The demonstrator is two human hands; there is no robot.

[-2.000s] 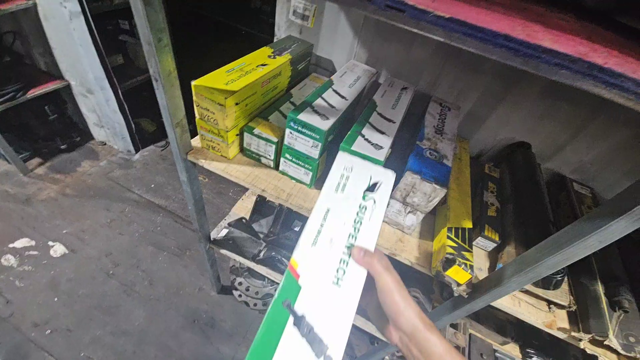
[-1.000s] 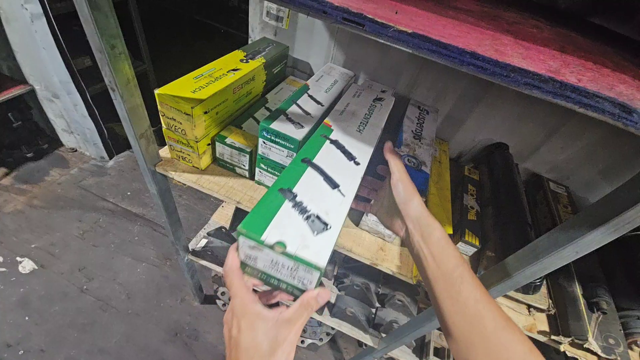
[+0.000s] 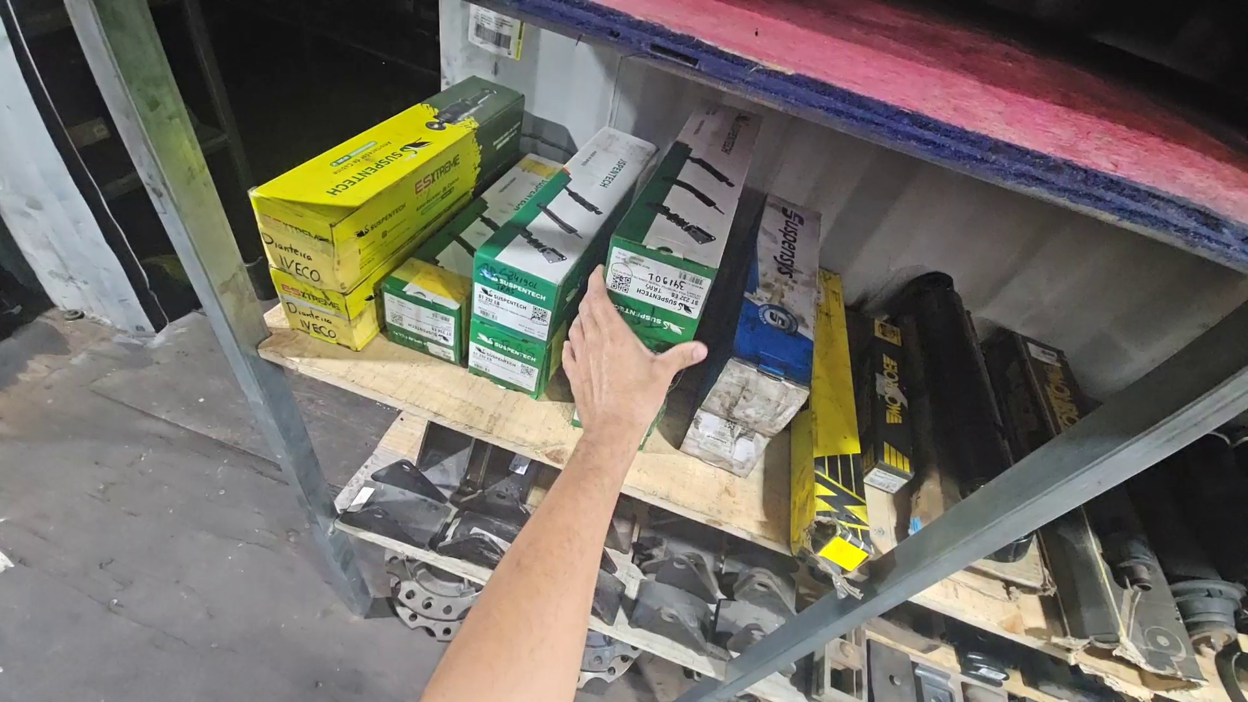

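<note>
My left hand [image 3: 619, 366], fingers apart, is at the front end of a green and white Suspentech shock absorber box [image 3: 682, 210], which lies on another green box on the wooden shelf. Its fingertips are at the upper box's lower left corner and the palm covers part of the lower box. Directly left is a stack of similar green and white boxes [image 3: 565, 210]; beyond it lie a green and yellow box [image 3: 429, 302] and two stacked yellow Suspentech boxes [image 3: 361, 200]. My right hand is out of view.
Right of the hand are blue and white Suspensys boxes [image 3: 775, 322], a long yellow box [image 3: 829, 409] and black shock absorbers [image 3: 960, 390]. A diagonal metal brace [image 3: 1014, 478] crosses in front. A metal post [image 3: 224, 292] stands left. Metal brackets [image 3: 682, 595] fill the shelf below.
The green and white box, held in both hands a second ago, now lies on the stack on the shelf. One hand has left the view; the other is at the box's front end.
</note>
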